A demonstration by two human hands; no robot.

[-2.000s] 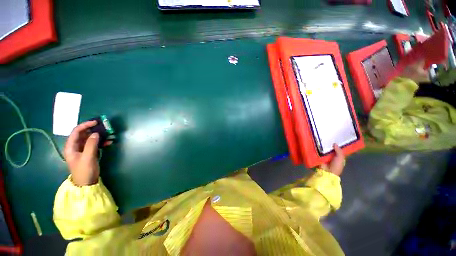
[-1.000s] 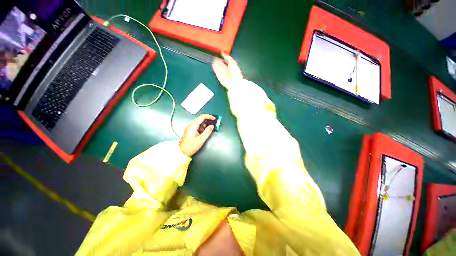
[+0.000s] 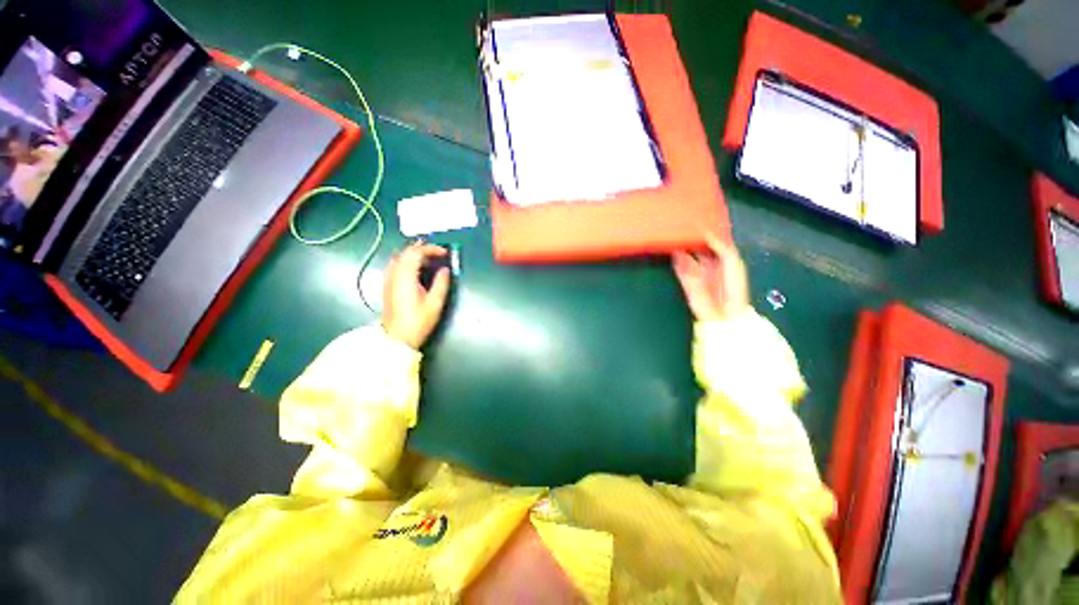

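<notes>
A display panel (image 3: 574, 112) lies on a red-orange foam tray (image 3: 615, 227) in front of me. My right hand (image 3: 714, 281) grips the tray's near right corner. My left hand (image 3: 414, 292) holds the small black test adapter (image 3: 435, 270) with a green edge, low over the bench. A pale green lead (image 3: 379, 154) loops from the laptop side towards my left hand. A white block (image 3: 437, 212) lies between the adapter and the tray, close to the tray's left edge.
An open laptop (image 3: 213, 201) stands on a red pad at the left. Another panel (image 3: 828, 160) on a foam tray lies at the back right. Stacked trays with a panel (image 3: 935, 485) lie at the near right. A small white scrap (image 3: 775, 299) and a yellowish bench label (image 3: 256, 364) lie on the bench.
My right hand has pulled the tray with its panel from the back towards me and to the right. The white block has turned and shifted slightly left. My left hand still holds the adapter.
</notes>
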